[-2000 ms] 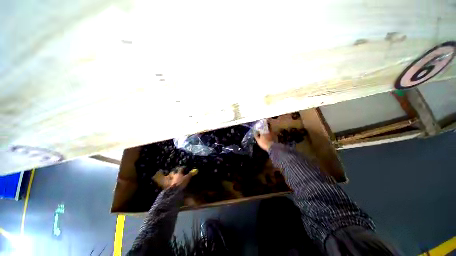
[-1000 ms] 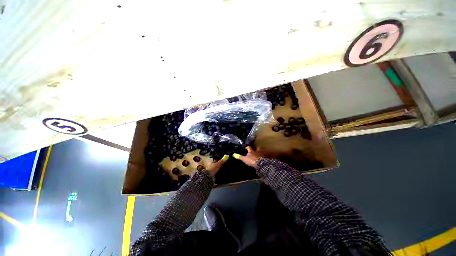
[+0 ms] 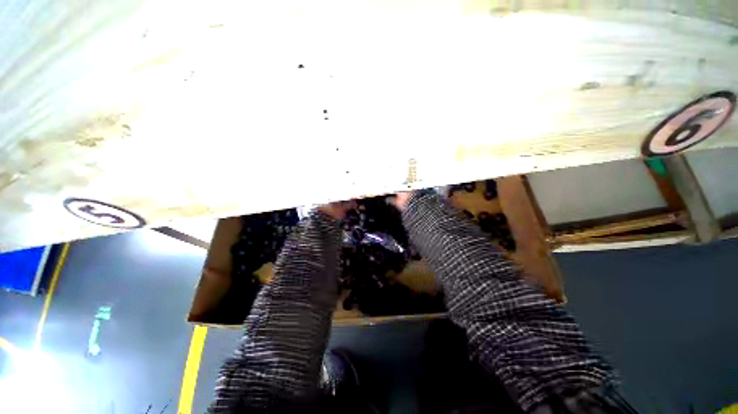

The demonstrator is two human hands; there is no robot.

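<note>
A brown cardboard box [image 3: 530, 234] stands on the floor, partly under the pale wooden table edge. Many small black parts [image 3: 368, 271] lie loose in it. A piece of the clear plastic bag [image 3: 380, 241] shows among the parts between my forearms; the rest is hidden. My left hand [image 3: 332, 210] reaches to the box's far side, mostly hidden by the table edge and sleeve. My right hand [image 3: 400, 200] is beside it to the right, also mostly hidden. I cannot see the fingers of either hand or whether they hold the bag.
The pale wooden table [image 3: 243, 105] with circled numbers 5 and 6 spans the top of the view. A wooden frame [image 3: 684, 198] stands right of the box. A blue object [image 3: 23, 268] is at the far left. My shoe [image 3: 338, 372] is below the box. Yellow lines mark the grey floor.
Both hands have moved from the box's near part to its far side, under the table edge. The clear bag, wide open to view before, is now mostly hidden.
</note>
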